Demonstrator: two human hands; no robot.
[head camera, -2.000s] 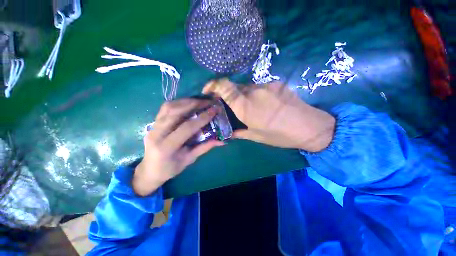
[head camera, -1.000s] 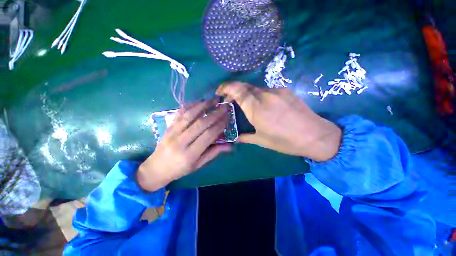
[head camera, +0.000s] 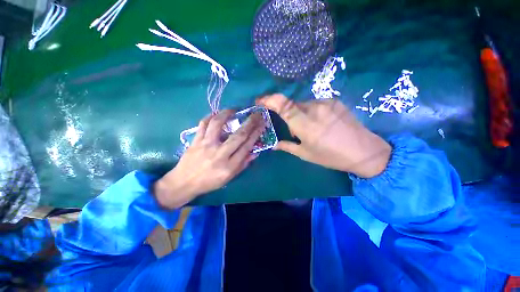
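Note:
A whitish rounded housing (head camera: 271, 137) lies in front of me, with a small greenish circuit board at its right end. My left hand (head camera: 214, 154) lies over the housing, fingers on its inside, and covers its middle. My right hand (head camera: 325, 131) holds the right end between thumb and forefinger; a dark gap or dark piece shows between them, and I cannot tell which. White charging cables (head camera: 181, 44) trail to the upper left, joined to the housing by thin lead wires (head camera: 215, 94).
A round dimpled dish (head camera: 291, 43) with shiny bits stands at the top. Two piles of small white parts (head camera: 326, 78), (head camera: 399, 96) lie right of it. An orange-red handle (head camera: 497, 102) lies far right. More white cables (head camera: 108, 17) are upper left, and crinkled clear plastic (head camera: 17, 171) is at the left edge.
The view has shifted, so the dish and piles sit further right. The housing is tilted and shows more between my hands. My left hand's fingers have moved over it; both hands stay on it.

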